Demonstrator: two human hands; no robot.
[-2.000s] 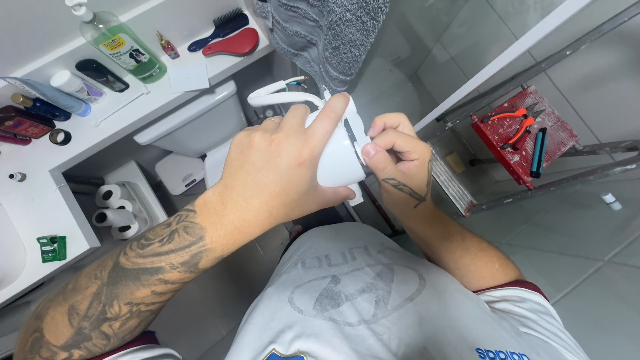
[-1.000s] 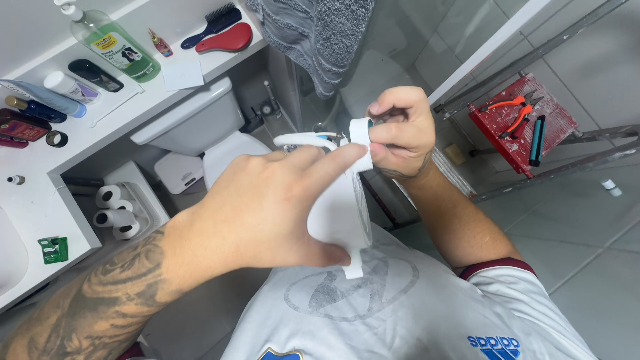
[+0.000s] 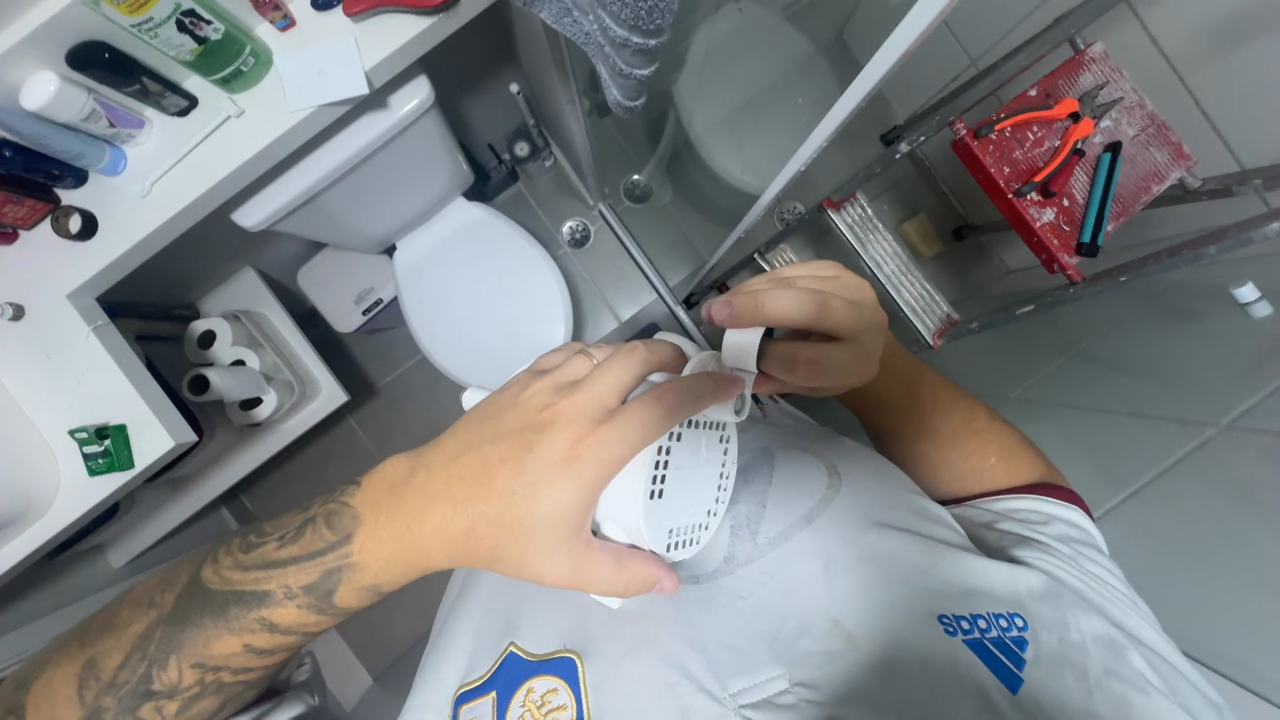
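A white plastic housing with rows of vent slots (image 3: 690,490) is held in front of my chest. My left hand (image 3: 560,460) wraps around it, thumb at its lower edge and index finger by the fittings at its upper end. My right hand (image 3: 815,325) pinches a curled strip of white tape (image 3: 741,350) at that upper end. The strip's far end lies near my left index fingertip. A few thin wire ends show just below my right fingers. What the housing's far side looks like is hidden by my left hand.
A toilet (image 3: 485,290) stands beyond my hands. At right, a stepladder's red tray (image 3: 1130,130) holds orange-handled pliers (image 3: 1065,130) and a teal utility knife (image 3: 1099,200). Bottles line the white counter (image 3: 260,130) at upper left. A glass shower panel's white edge (image 3: 830,130) runs diagonally.
The housing has turned in my left hand, so its slotted face now shows. My right hand still holds the white strip, which was less visible two seconds ago.
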